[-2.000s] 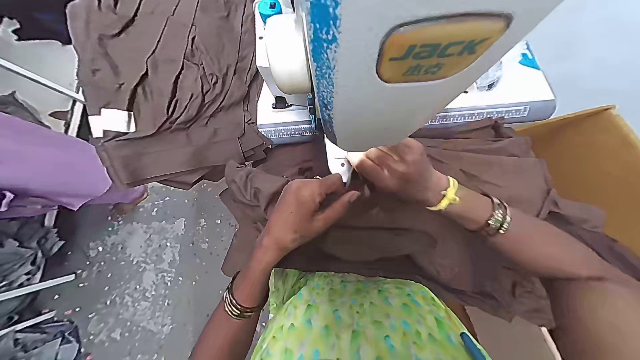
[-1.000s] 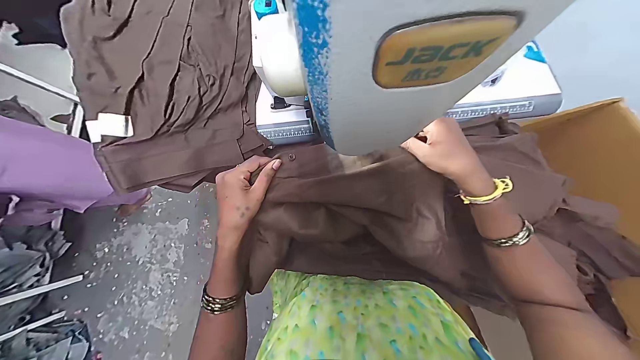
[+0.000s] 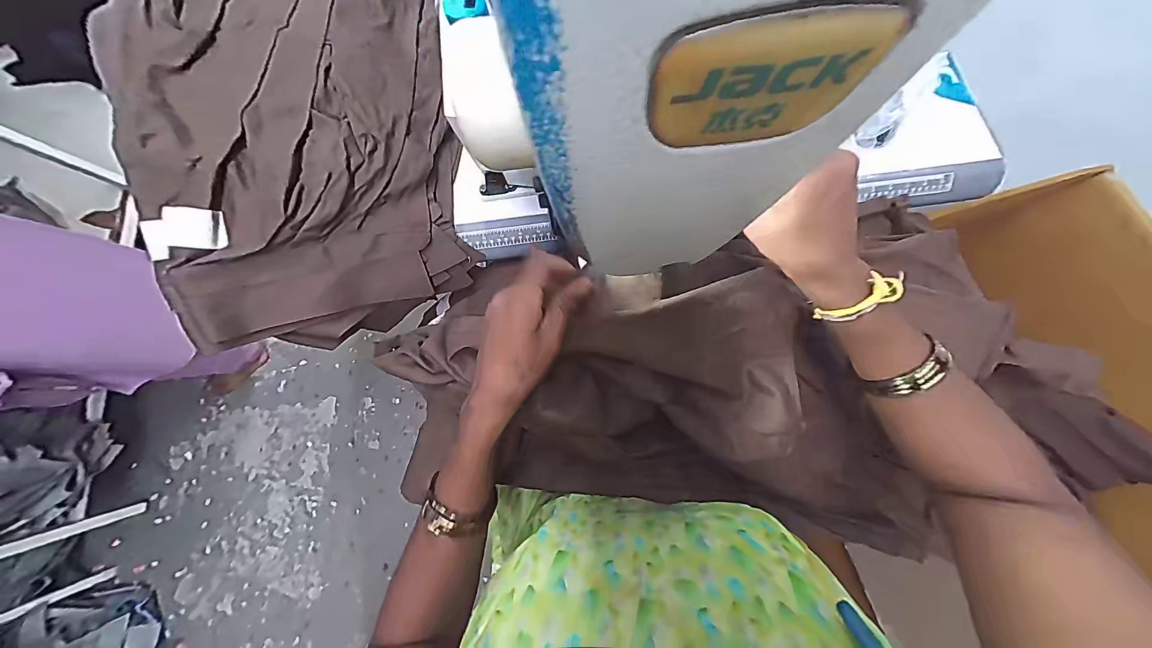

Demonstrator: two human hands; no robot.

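Observation:
A white and blue Jack sewing machine [image 3: 630, 162] fills the top middle; its head hides the needle area. Brown fabric [image 3: 684, 387] lies bunched below it and across the lap. My left hand [image 3: 531, 333] is on this fabric just left of the machine head, fingers bent and slightly blurred; whether they pinch the cloth cannot be told. My right hand [image 3: 810, 225] is raised at the right side of the head, its fingers partly hidden behind it, and what they touch is not visible.
Stacked brown garment pieces [image 3: 297, 180] with white tags lie left of the machine. A cardboard box [image 3: 1062, 279] stands at the right. Purple cloth [image 3: 81, 306] hangs at the left edge, above dark cloth heaps [image 3: 45, 486] and pale bars. Scraps litter the grey floor [image 3: 270, 504].
My left hand has moved right toward the machine head from the cloth edge it held one second ago. My right hand has moved up beside the head, away from the fabric.

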